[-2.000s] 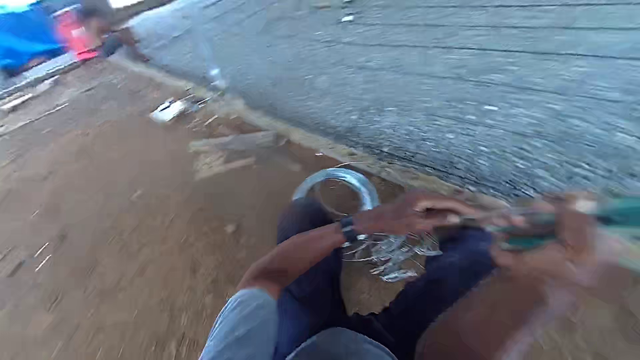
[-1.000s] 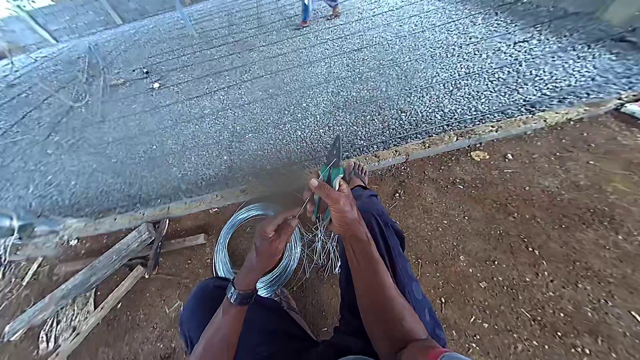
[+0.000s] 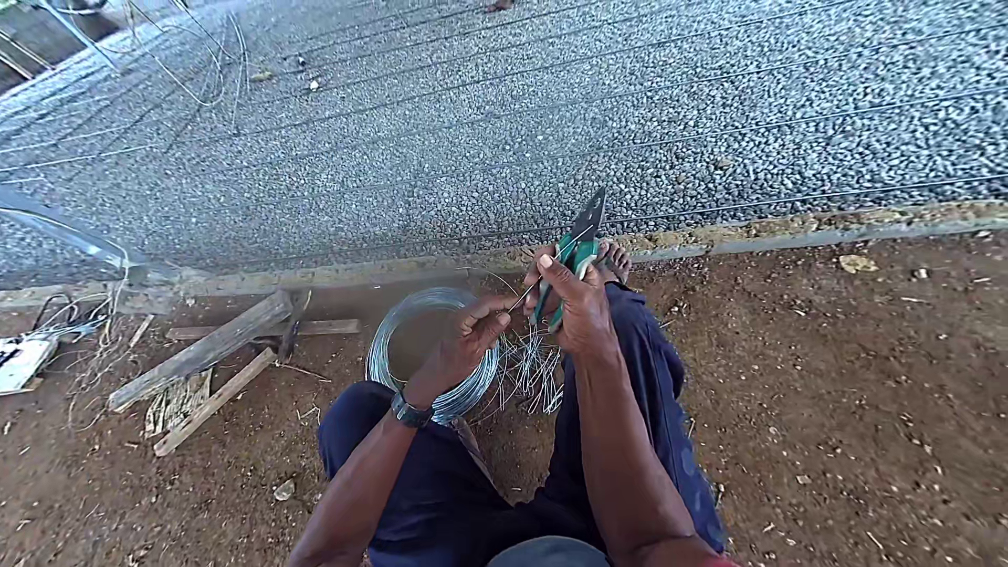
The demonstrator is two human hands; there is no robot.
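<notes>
My right hand point(image 3: 573, 295) grips green-handled snips point(image 3: 587, 228), their dark blades pointing up and away over the gravel's edge. A thin metal wire point(image 3: 526, 293) runs from the snips to my left hand point(image 3: 482, 331), which pinches it between thumb and fingers. Below and partly behind my left hand lies a coil of galvanized wire point(image 3: 382, 354) on the soil. Many loose cut wire pieces point(image 3: 539, 378) lie in a pile between my legs, right of the coil. Whether the blades are fully closed I cannot tell.
Steel bars point(image 3: 709, 134) stretch over a bed of grey gravel point(image 3: 441, 165), bordered by a low concrete edge point(image 3: 724, 236). Wooden boards point(image 3: 209, 350) lie at the left, near tangled wires and a white object point(image 3: 24, 364). A bare foot point(image 3: 616, 260) rests at the edge.
The view has swung widely since two seconds ago. Over the last second, both hands have stayed close together, with the snips and wire still held.
</notes>
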